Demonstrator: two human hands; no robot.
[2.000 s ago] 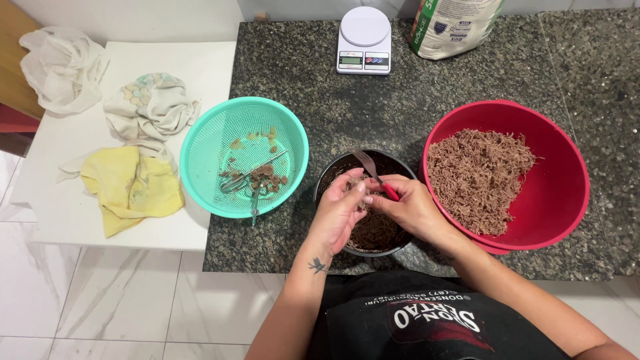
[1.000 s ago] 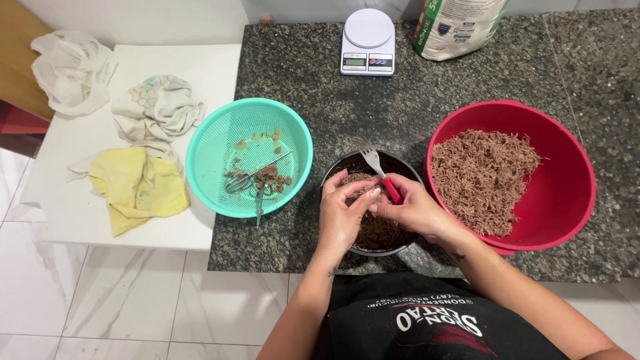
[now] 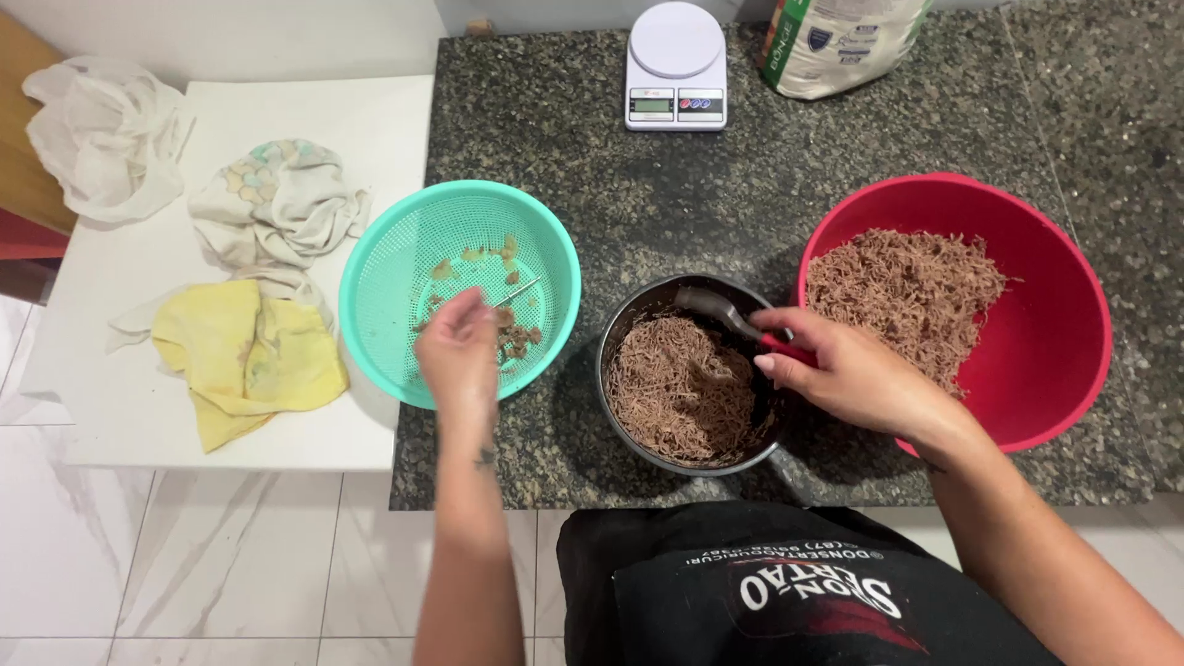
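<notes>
My right hand (image 3: 823,365) grips the red handle of a fork (image 3: 721,310), its metal head over the far inner side of a dark pot (image 3: 606,407). Shredded meat (image 3: 680,388) fills much of that pot. My left hand (image 3: 458,347), slightly blurred, is over the turquoise plastic colander (image 3: 356,324); whether its fingers hold anything is unclear. Below and beside it in the colander lie brown and pale scraps (image 3: 518,342) and a thin metal utensil (image 3: 516,291), partly hidden by the hand. At the right, a red plastic bowl (image 3: 1036,342) holds more shredded meat (image 3: 897,291).
A white digital kitchen scale (image 3: 677,65) and a printed bag (image 3: 842,46) stand at the back of the granite counter (image 3: 592,213). On the white surface (image 3: 370,435) at left lie a yellow cloth (image 3: 250,347), a pale patterned cloth (image 3: 277,203) and a translucent white bag or cloth (image 3: 106,139).
My left hand has moved left from the pot to over the colander. My hands have parted, and the fork in my right hand now points left over the pot, where its head pointed up before.
</notes>
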